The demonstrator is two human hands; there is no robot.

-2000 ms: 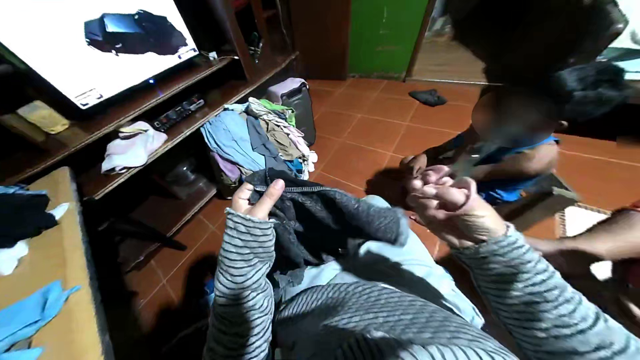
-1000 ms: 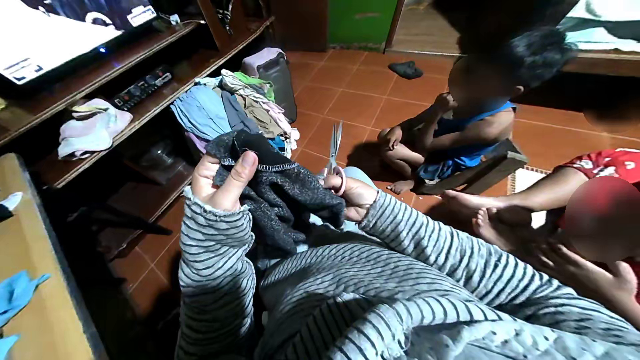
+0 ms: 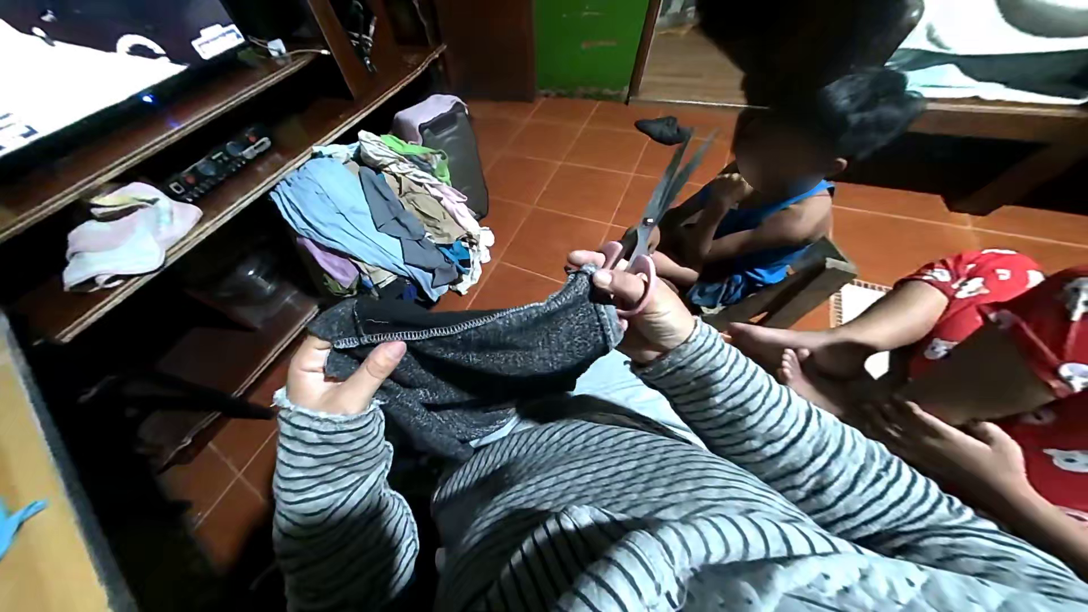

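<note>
A dark grey knit garment (image 3: 501, 348) with a pale overlocked seam along its upper edge is stretched between my two hands above my lap. My left hand (image 3: 340, 374) grips its left end, thumb on top near the seam. My right hand (image 3: 642, 310) pinches the other end and also holds scissors (image 3: 653, 219) by their pink handles. The scissor blades point up and away from me, slightly parted, clear of the fabric. Part of the garment hangs down in folds toward my lap, and its lower end is hidden in shadow.
A heap of folded clothes (image 3: 365, 221) stands by the wooden shelf (image 3: 280, 174), which holds a remote control (image 3: 223, 161) and a pale cloth (image 3: 132, 229). One person in blue (image 3: 765, 225) sits on a low stool at right; another in red (image 3: 977, 314) sits nearer. A dark cloth (image 3: 663, 130) lies on the tiles.
The garment, bunched between my hands a second ago, is now spread wider. Two seconds ago my right hand was apart from it; now it holds the right end along with the scissors.
</note>
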